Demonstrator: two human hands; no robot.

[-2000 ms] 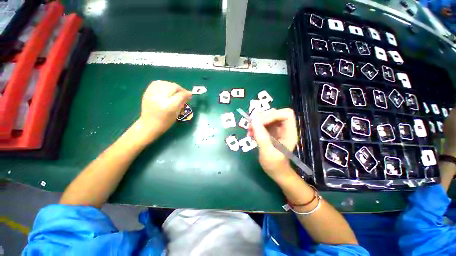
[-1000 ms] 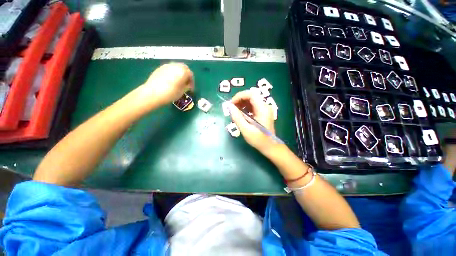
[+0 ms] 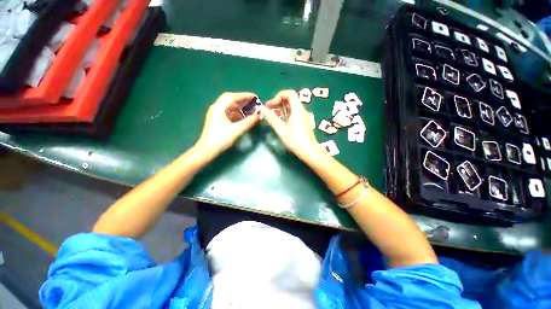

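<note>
My left hand (image 3: pixel 225 125) holds a black rounded-square watch case (image 3: pixel 250 107) with a bright rim between thumb and fingers, tilted above the bench. My right hand (image 3: pixel 294 125) is close beside it, its thumb tip at the case's right edge. Something small and pale shows between the right fingers, too blurred to name. The tweezers cannot be made out. White die-cut pads (image 3: pixel 345 113) with small dark windows lie loose on the green bench right of my right hand, some overlapping. One pad (image 3: pixel 329 148) lies nearer me.
A large black blister tray (image 3: pixel 417 202) with bright-rimmed housings and white parts stands on the right. Red-orange dividers (image 3: pixel 107 66) with pale items are at far left. A metal post (image 3: pixel 326 30) and pale rail (image 3: pixel 232 52) are behind. A neighbour's blue sleeve (image 3: pixel 534 280) shows bottom right.
My left hand has picked up the case from the bench. My right hand has moved left from the pads to the case. The view has shifted, so the bench things sit further right.
</note>
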